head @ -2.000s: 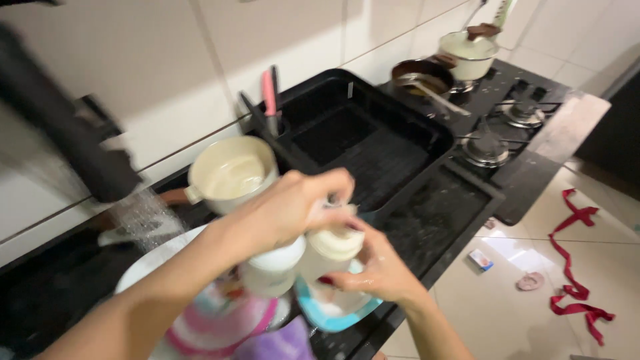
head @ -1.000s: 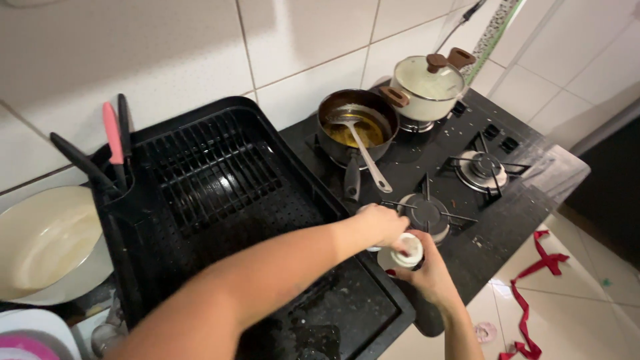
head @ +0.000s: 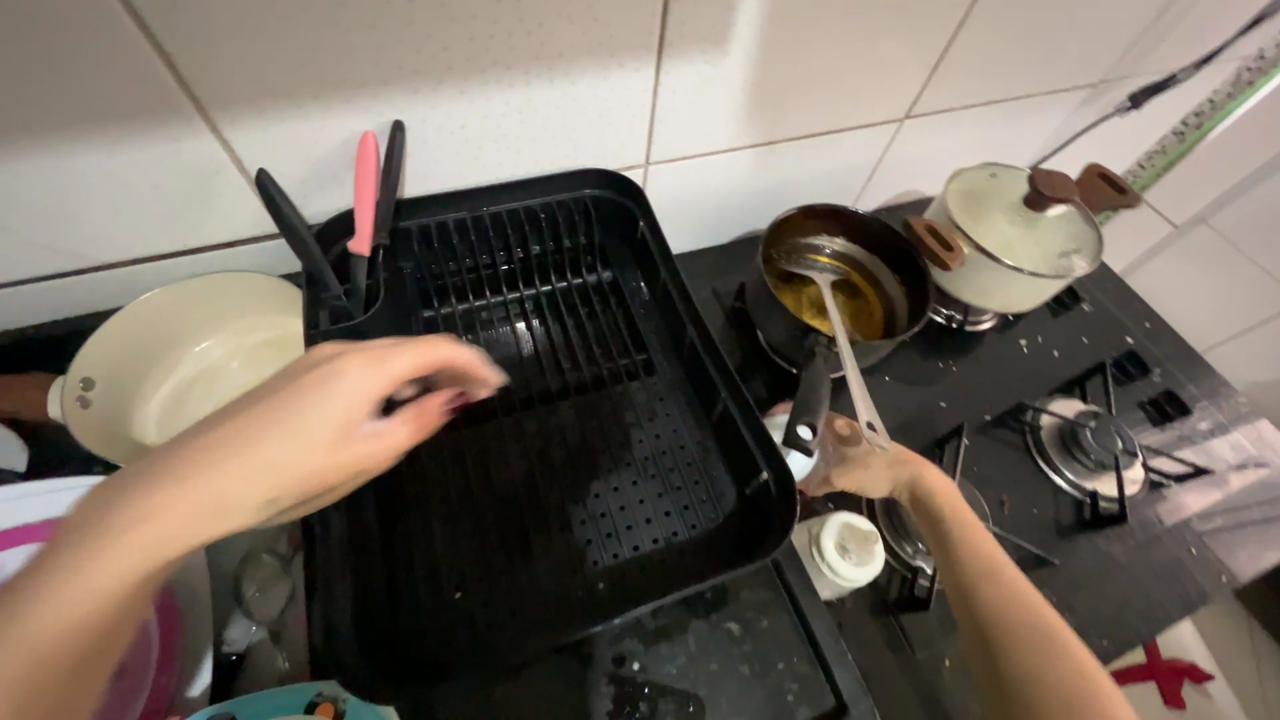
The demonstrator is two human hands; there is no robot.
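Note:
My left hand (head: 380,405) hangs over the left side of the black dish rack (head: 700,350), fingers curled with nothing seen between them. At the rack's right edge, my right hand (head: 850,455) is around a white container (head: 795,445), partly hidden behind the black handle of a saucepan (head: 845,225). Just below that hand stands a white lidded bottle (head: 843,552), between the rack and a burner. In the saucepan are yellowish liquid and a metal spoon (head: 850,360), whose handle reaches out over my right hand. Knives with pink (head: 366,190) and black handles stand in the rack's holder.
A cream pot (head: 190,360) lies left of the rack. Bowls with pink (head: 150,650) and turquoise (head: 290,703) parts are at the lower left. On the stove (head: 1060,350) stand the saucepan and a lidded cream pot (head: 1020,235). Red ribbon (head: 1163,675) lies at the lower right.
My left hand has moved left, away from the right hand and the white containers. The white lidded bottle now stands released beside the rack. The view has swung from the sink toward the stove.

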